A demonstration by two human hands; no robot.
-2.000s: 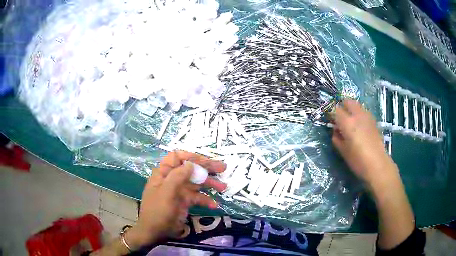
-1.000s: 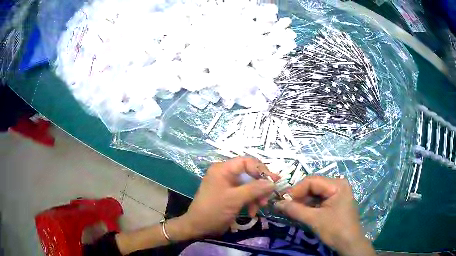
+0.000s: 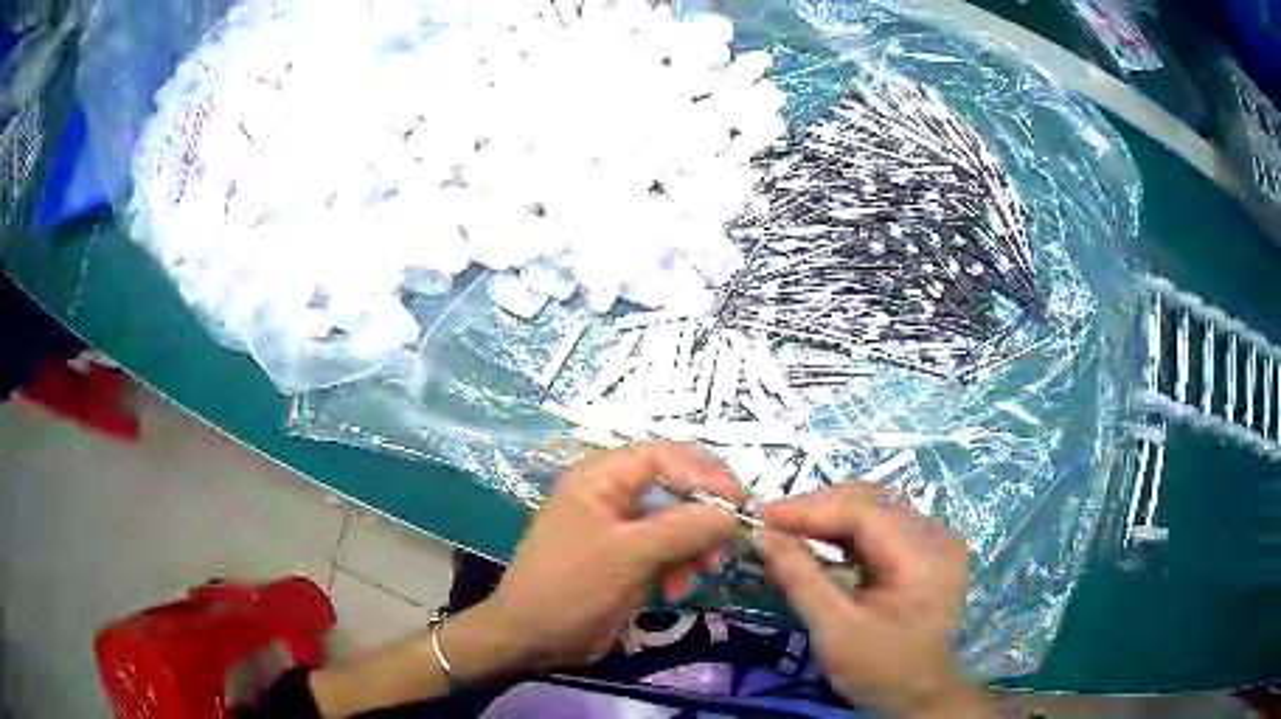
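My left hand (image 3: 618, 527) and my right hand (image 3: 874, 579) meet fingertip to fingertip at the bench's front edge. A slim rod (image 3: 733, 509) runs between their fingertips. A whitish piece, likely a cap, is mostly hidden in my left fingers. A pale end shows in my right fingers. A large heap of white plastic caps (image 3: 422, 169) lies at the left and a dense pile of dark-and-white rods (image 3: 885, 225) at the right. Short white sticks (image 3: 674, 372) are scattered between the piles and my hands.
Crinkled clear plastic sheet (image 3: 379, 421) lies under the parts on the green bench (image 3: 1208, 590). Ladder-like rows of white assemblies (image 3: 1215, 368) lie at far right. A blue item (image 3: 77, 176) is at the left edge. A red stool (image 3: 211, 646) stands on the floor at lower left.
My right hand has come from the rod pile to my left hand, and a rod now shows between them. Since one second ago the hands have shifted slightly and the view has moved a little.
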